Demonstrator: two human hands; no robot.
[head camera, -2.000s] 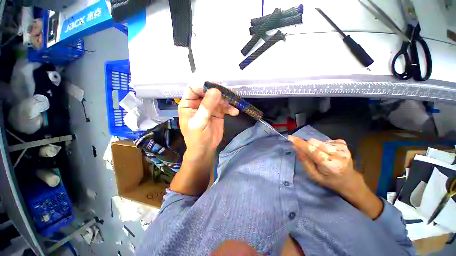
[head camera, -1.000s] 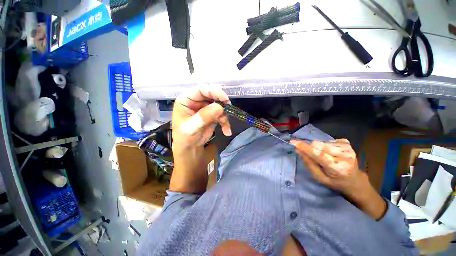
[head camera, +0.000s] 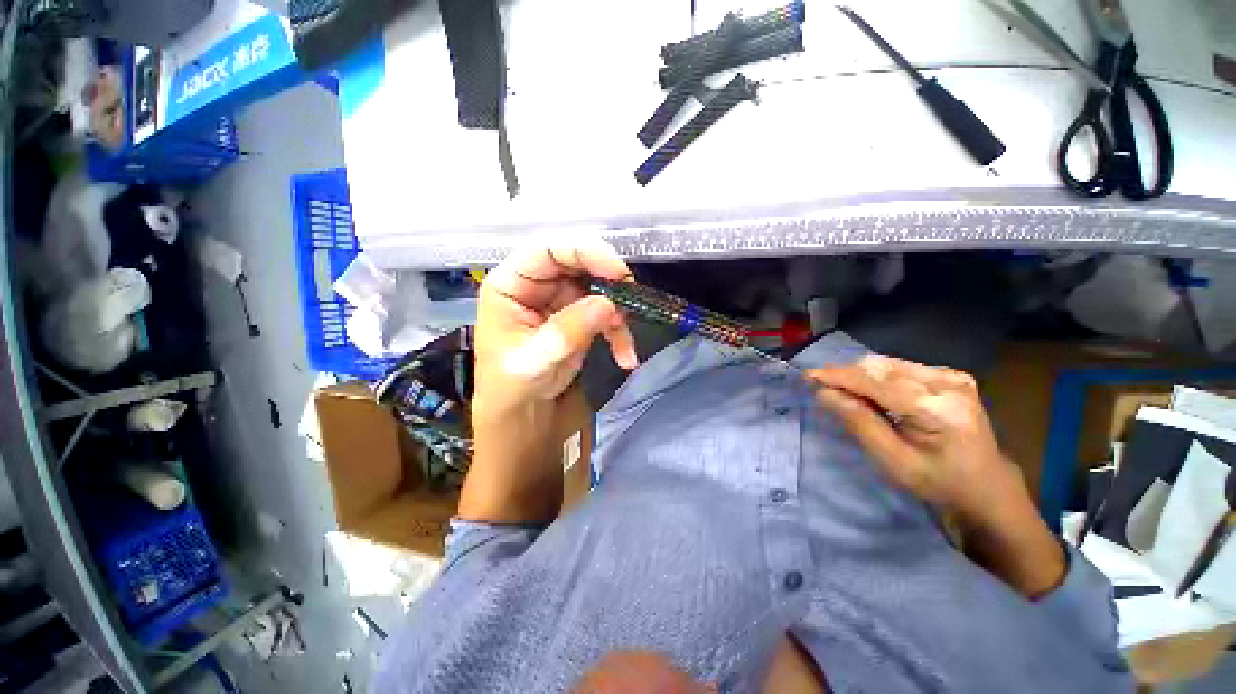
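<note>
My left hand (head camera: 553, 325) pinches the left end of a dark fabric strip (head camera: 674, 313) with a blue and gold-brown pattern, above my lap. The strip slants down to the right. A thin silver shaft (head camera: 774, 359) runs from its right end to the fingertips of my right hand (head camera: 911, 414), which are closed on it. How far the shaft goes into the strip is hidden. Several spare dark fabric strips (head camera: 698, 132) lie in a small pile on the table.
On the white table (head camera: 583, 149) lie a long dark fabric piece (head camera: 473, 65), a black-handled screwdriver or awl (head camera: 962, 119) and black-handled scissors (head camera: 1116, 136). A printed ruler (head camera: 813, 233) runs along its edge. Below are a carton (head camera: 363, 461), a blue basket (head camera: 320, 264) and scraps (head camera: 1133, 542) at right.
My left hand has moved down a little from its earliest place, and the strip's left end is lower, so it slants less. My right hand has shifted slightly right. The shaft still joins strip and hand.
</note>
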